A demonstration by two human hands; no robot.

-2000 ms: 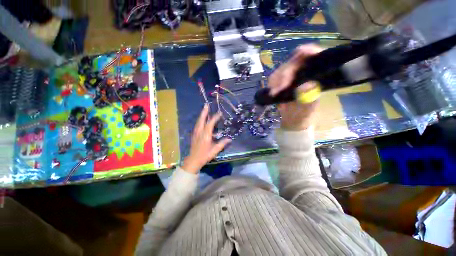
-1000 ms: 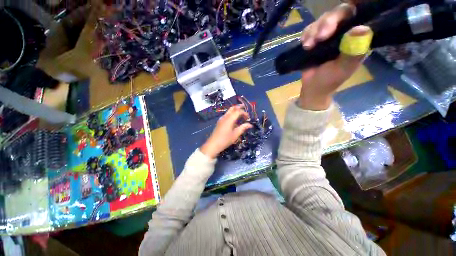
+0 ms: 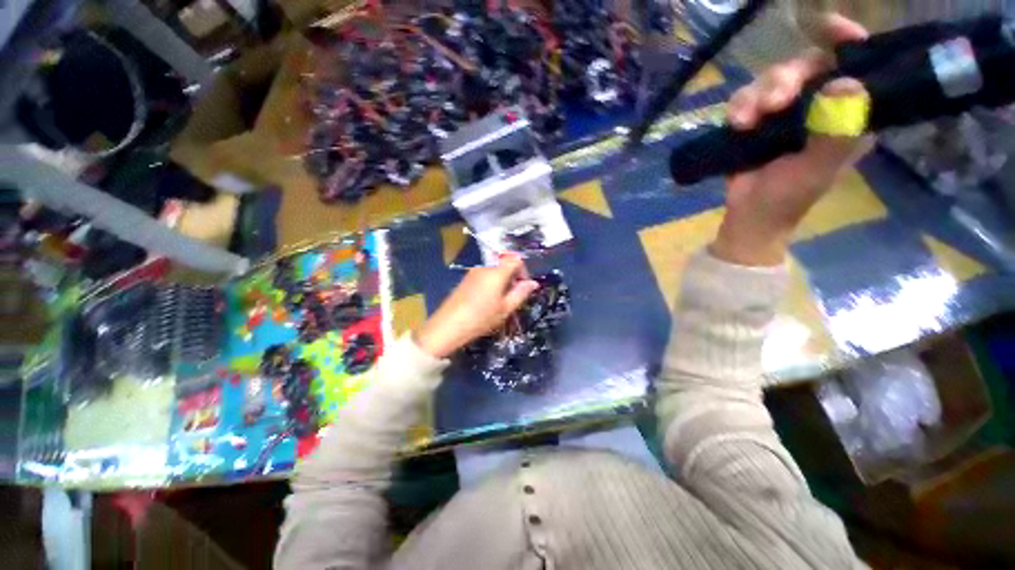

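Note:
My right hand [image 3: 785, 156] is wrapped around the black electric screwdriver [image 3: 913, 84], which has a yellow ring and a pale label. Its dark nose points left, raised above the bench. My left hand [image 3: 485, 303] is at the front ledge of the white-grey screw feeder [image 3: 506, 189], with fingertips pinched together. Thin pale and reddish strands show by the fingertips, but blur hides whether they are held. A small heap of dark wired round parts [image 3: 521, 354] lies on the blue sheet just below and right of my left hand.
A large tangle of black-and-red parts [image 3: 434, 95] lies behind the feeder. Dark round parts rest on the colourful mat [image 3: 334, 390] at left, with ribbed dark rows [image 3: 184, 323] beyond. A clear plastic bag [image 3: 946, 156] is at right. A carton with clear plastic [image 3: 890, 412] is below right.
My left hand has moved from flat beside the heap to the feeder's front, fingers now pinched. My right hand has raised the screwdriver and moved it right. The view has also shifted.

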